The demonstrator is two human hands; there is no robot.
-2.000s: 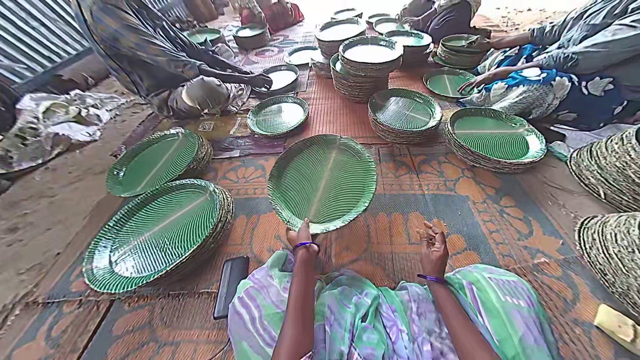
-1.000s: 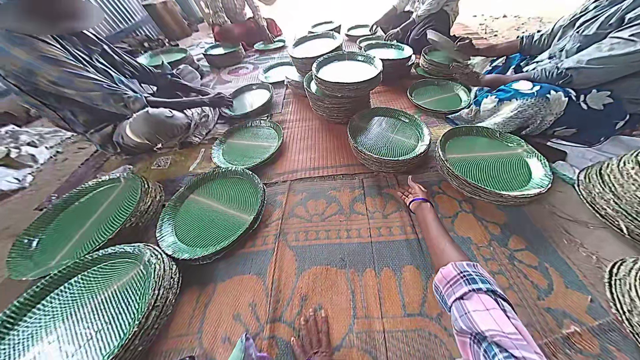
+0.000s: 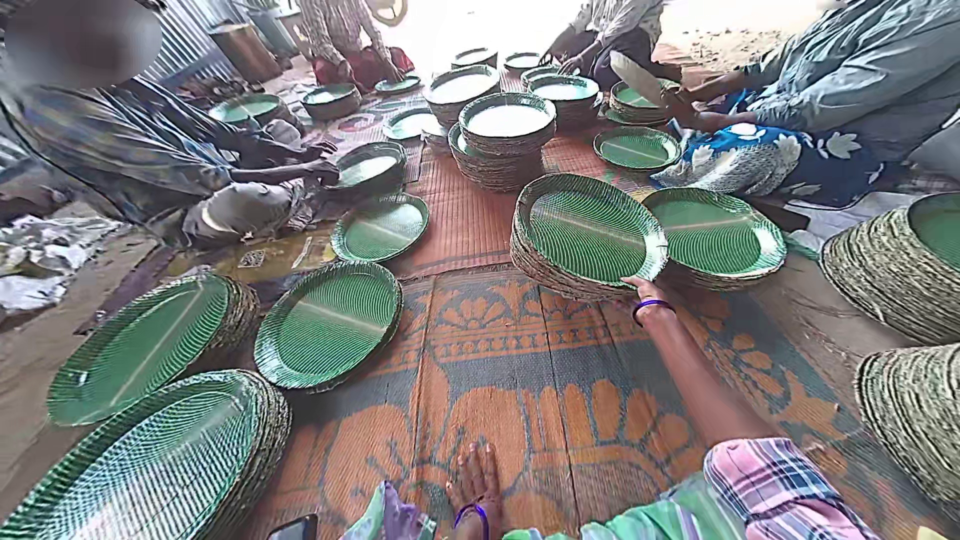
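My right hand reaches forward and grips the near rim of a green leaf-patterned plate, the uppermost of a tilted stack. Flat on the woven mat, fingers spread, my left hand holds nothing. Left of it lies a green plate, close to two stacks of the same kind, one long stack nearest me and another behind. Just right of the gripped stack sits another plate stack. A smaller green plate lies farther forward.
Tall stacks of plates stand at the mat's middle. Side-on stacks line the right edge. People sit at left, right and the far end, one with hands at a plate stack. A dark phone-like object lies at the bottom edge.
My right hand has moved forward to the stack and now grips its top plate; that stack has tilted. The plate my left hand held two seconds ago is released, and that hand rests on the mat.
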